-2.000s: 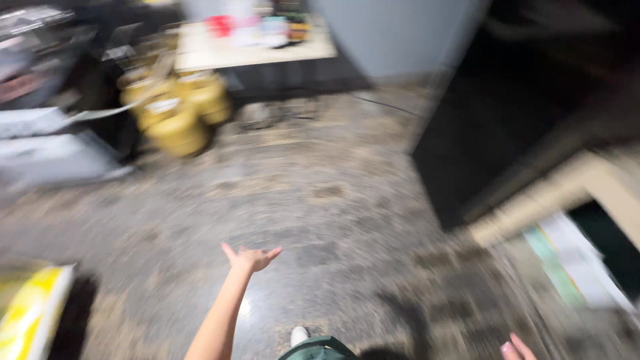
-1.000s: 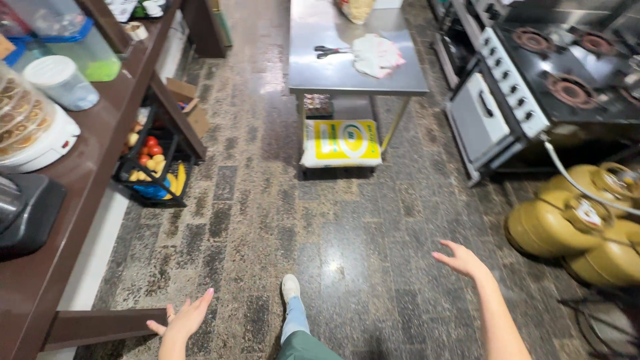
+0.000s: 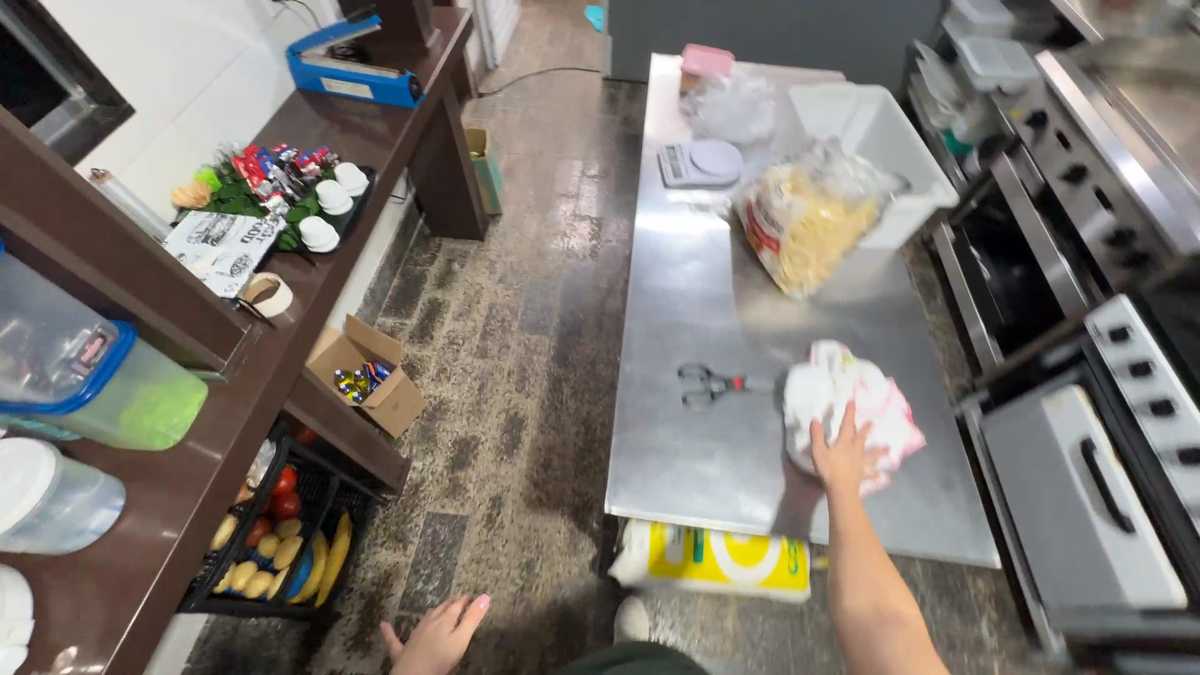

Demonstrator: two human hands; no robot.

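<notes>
My right hand [image 3: 846,450] reaches over the steel table and rests on or just above a crumpled white and pink cloth [image 3: 848,403], fingers spread; whether it touches is hard to tell. Left of the cloth lie black-handled scissors [image 3: 717,383], their blades pointing at it. Farther back on the table are a clear bag of pale yellow food [image 3: 806,220], a kitchen scale [image 3: 700,163] and a white plastic bin [image 3: 867,141]. Low in the view, my left hand [image 3: 439,637] hangs over the floor with its fingers apart, holding nothing.
A brown counter [image 3: 375,169] with plastic containers runs along the left. Below it stand a black crate [image 3: 281,525] of fruit and vegetables and an open cardboard box [image 3: 370,375]. A yellow and white sack [image 3: 712,558] sits under the table. A stove [image 3: 1078,487] stands at right.
The view has turned away from the gas cylinders and come closer to the steel table. My right hand, over the floor a second ago, is now at the cloth.
</notes>
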